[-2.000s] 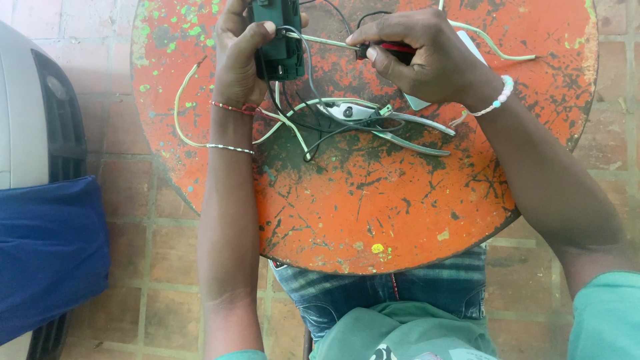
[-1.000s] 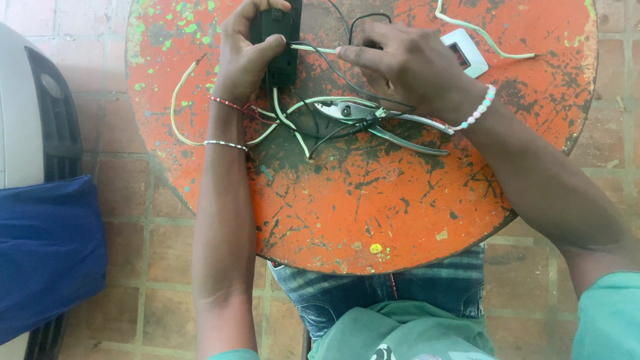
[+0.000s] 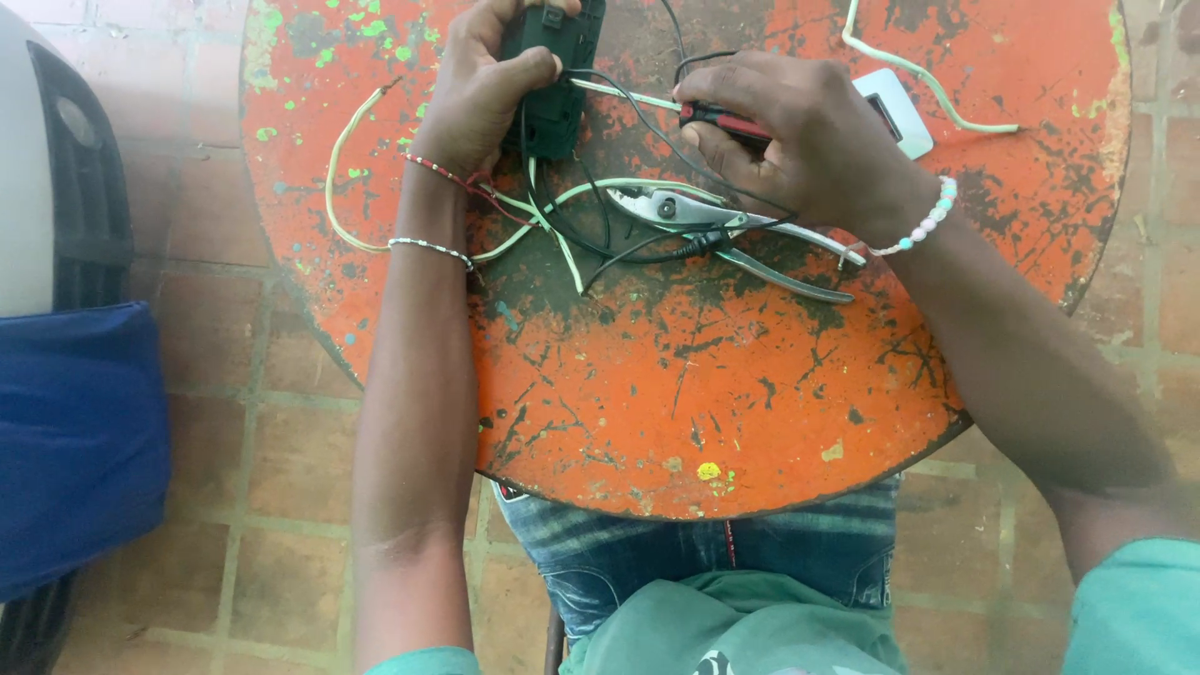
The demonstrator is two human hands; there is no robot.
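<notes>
My left hand grips a dark green plastic electrical housing near the table's far edge. My right hand is closed around the red and black handle of a screwdriver, pointed left. A pale rod or wire runs between the handle and the housing; which of the two cannot be told. Thin black wires cross in front of it. Below the hands, slip-joint pliers lie among pale insulated wires and a black cable with a small connector.
The round table has worn orange paint. A white frame-like plate lies beyond my right wrist, beside a loose pale wire. Another pale wire curls at the left. Past the left side are a vehicle part and blue cloth.
My right hand has moved slightly down from a second ago, and the red and black handle, hidden then, shows again. My left hand keeps its hold on the housing.
</notes>
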